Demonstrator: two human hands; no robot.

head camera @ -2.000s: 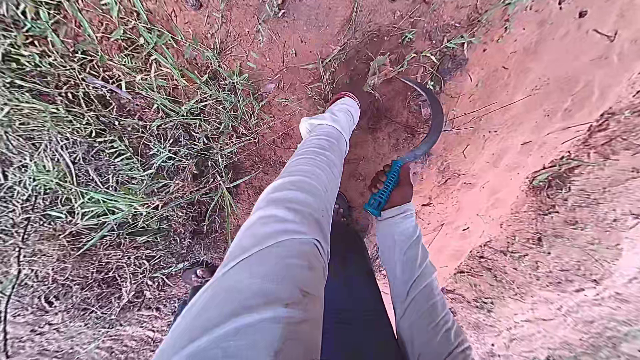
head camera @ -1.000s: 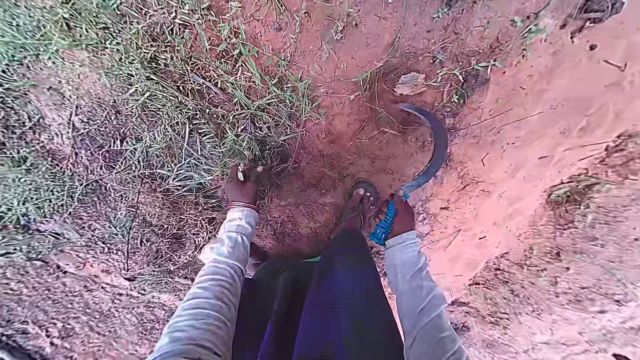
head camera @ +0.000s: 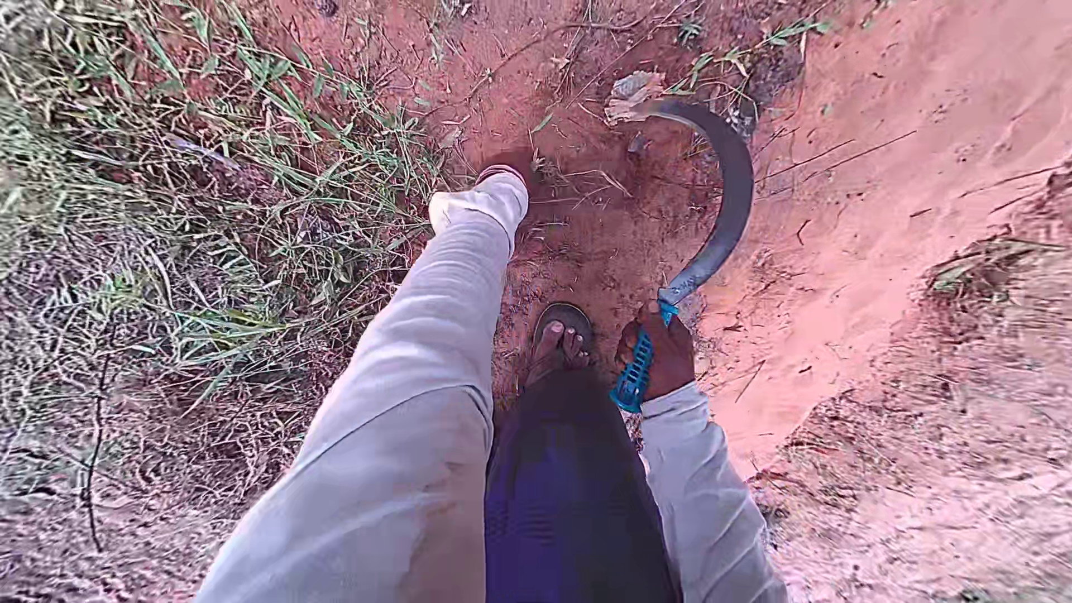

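My right hand [head camera: 662, 347] is closed around the blue handle of a sickle [head camera: 730, 180], low and right of centre. Its dark curved blade points forward, then bends left, with the tip over a dry leaf [head camera: 630, 96]. My left arm reaches far forward in a pale sleeve, a reddish band at its wrist. Just beyond the cuff, my left hand [head camera: 526, 164] is barely visible, a dark shape blending into the shaded red soil; its fingers and anything in them cannot be made out. Thin dry stems lie close to its right.
Green and dry grass [head camera: 276, 209] covers the left side. Bare reddish soil [head camera: 888, 167] slopes on the right, with twigs and dry tufts. A foot in a flip-flop [head camera: 565, 331] stands between my arms, below dark clothing. A leafy sprig [head camera: 737, 59] grows beyond the blade.
My left hand, beside the grass at left one second ago, has moved forward and right, much as it reached two seconds ago. My right hand keeps hold of the sickle.
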